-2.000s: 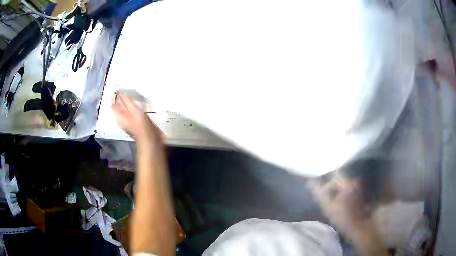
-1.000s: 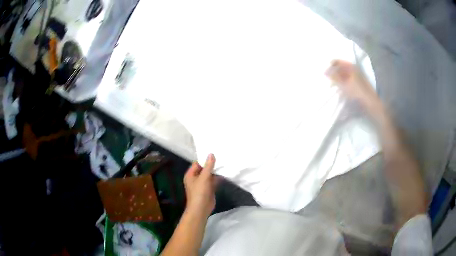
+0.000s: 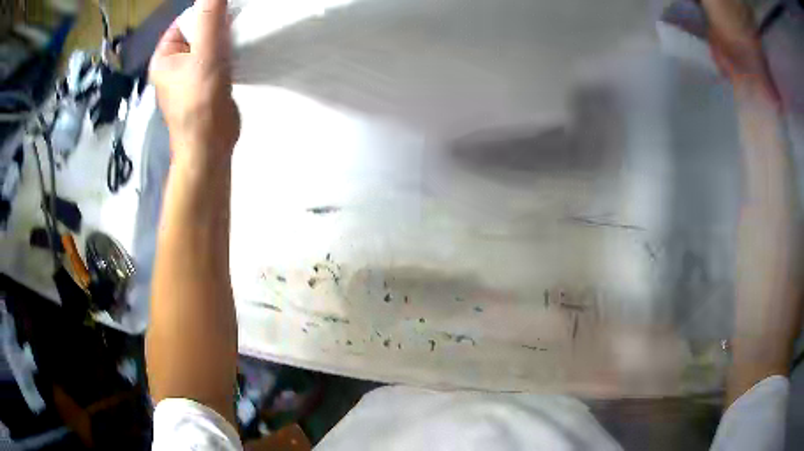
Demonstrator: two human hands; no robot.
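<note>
A large white cloth piece [image 3: 423, 53] is stretched across the top of the view, blurred and partly in shade, raised above the pressing table [image 3: 397, 317]. My left hand [image 3: 198, 88] grips its left end near the top edge of the picture, thumb and fingers closed on it. My right hand [image 3: 730, 31] is at the top right, blurred and cut off by the picture's edge. Whether its fingers hold the cloth's right end cannot be told. The table's white cover shows dark stains and marks.
On the neighbouring table at left lie black-handled shears [image 3: 118, 166] and an iron with an orange handle [image 3: 76, 261] and shiny soleplate [image 3: 110, 264]. Cables run behind them. Offcuts and a brown box-like thing [image 3: 88, 407] are on the floor at lower left.
The cloth lay spread over the table's front edge; now it is lifted toward the far side, baring the stained cover. Both my hands have moved up and away, farther apart.
</note>
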